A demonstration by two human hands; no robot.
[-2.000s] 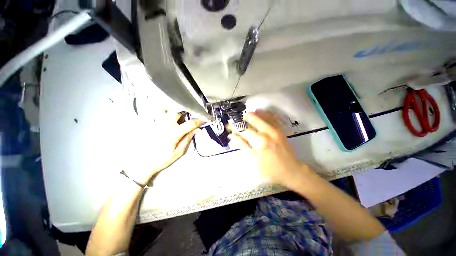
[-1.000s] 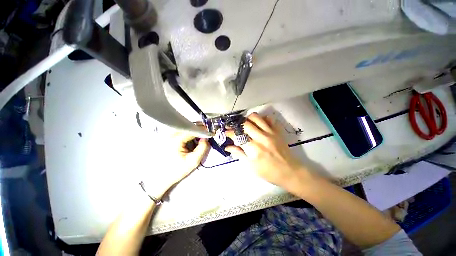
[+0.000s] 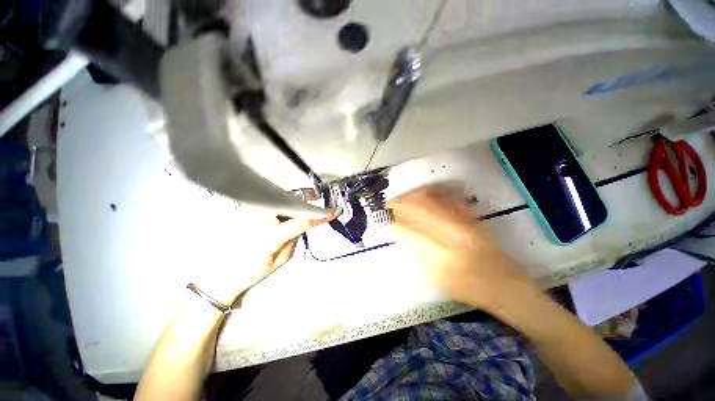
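The small black fabric piece [image 3: 357,224] lies under the presser foot [image 3: 335,194], with a bit of the white slotted strip [image 3: 345,210] on it. My left hand [image 3: 274,243] is at the left of the foot, its fingertips on the work's left edge. My right hand [image 3: 439,235] is blurred, to the right of the ridged metal part [image 3: 380,215]; its fingers are off the black fabric and I cannot tell if they hold anything. The needle area is partly hidden by the machine's lever.
The large off-white sewing machine [image 3: 486,70] fills the top. A phone in a teal case [image 3: 553,184] and red-handled scissors [image 3: 676,176] lie at right on the table [image 3: 141,235]. White paper [image 3: 635,286] lies over a blue crate [image 3: 670,317] below the table.
My right hand has moved right, away from the fabric and foot. My left hand has shifted slightly, its fingers now straighter toward the foot. The view has shifted a little.
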